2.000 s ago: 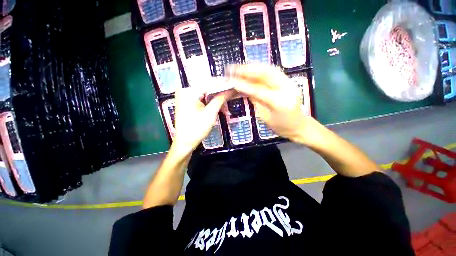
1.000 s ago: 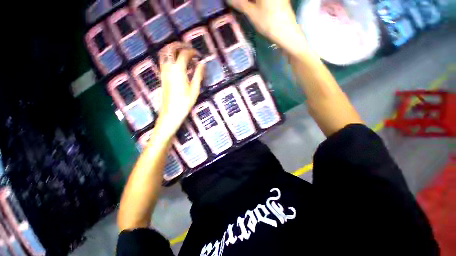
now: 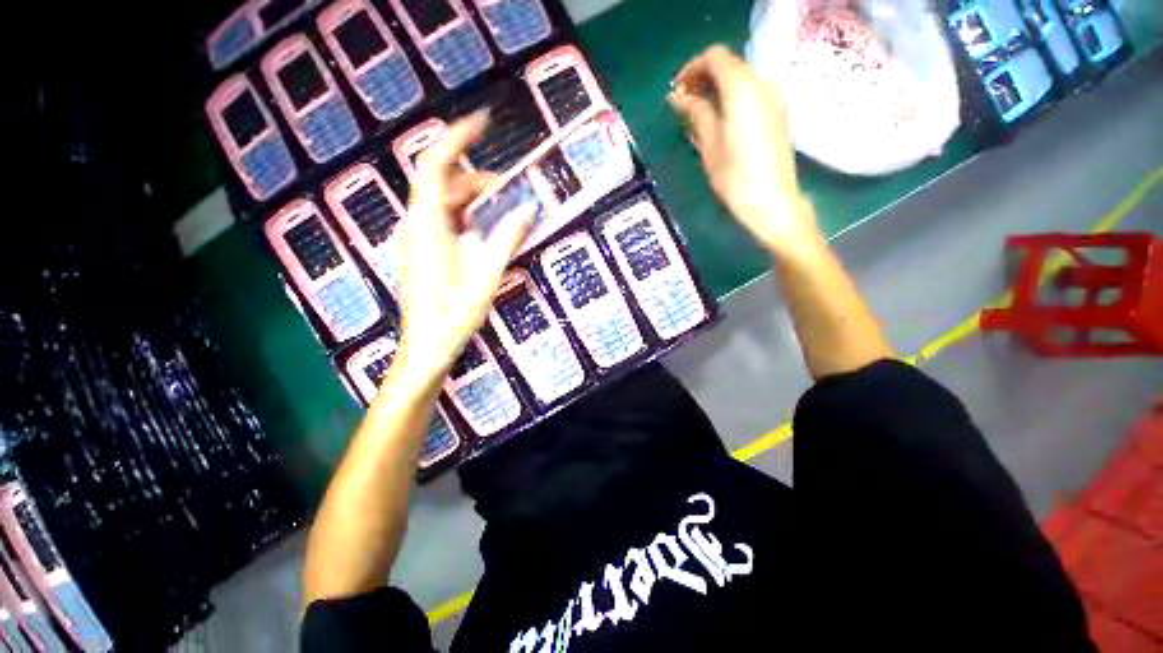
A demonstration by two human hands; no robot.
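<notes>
My left hand holds a pink-rimmed keypad phone unit by its left end, tilted across the middle row of the black blister tray. An empty dark pocket shows just behind the unit. Other pink-rimmed units lie in rows in the tray. My right hand is raised over the green mat, right of the tray, thumb and fingers close together. Whether a tiny part is between its fingertips cannot be told.
A whitish plastic bag with red-pink bits is right of my right hand. Blue-looking units lie beyond it. The black tray stack is at left, with pink-rimmed units below. A red stool stands at right.
Since one second ago, the left hand has lifted the unit, which now shows tilted. The right hand has come down from the top edge to beside the bag. The view has turned since the first frame.
</notes>
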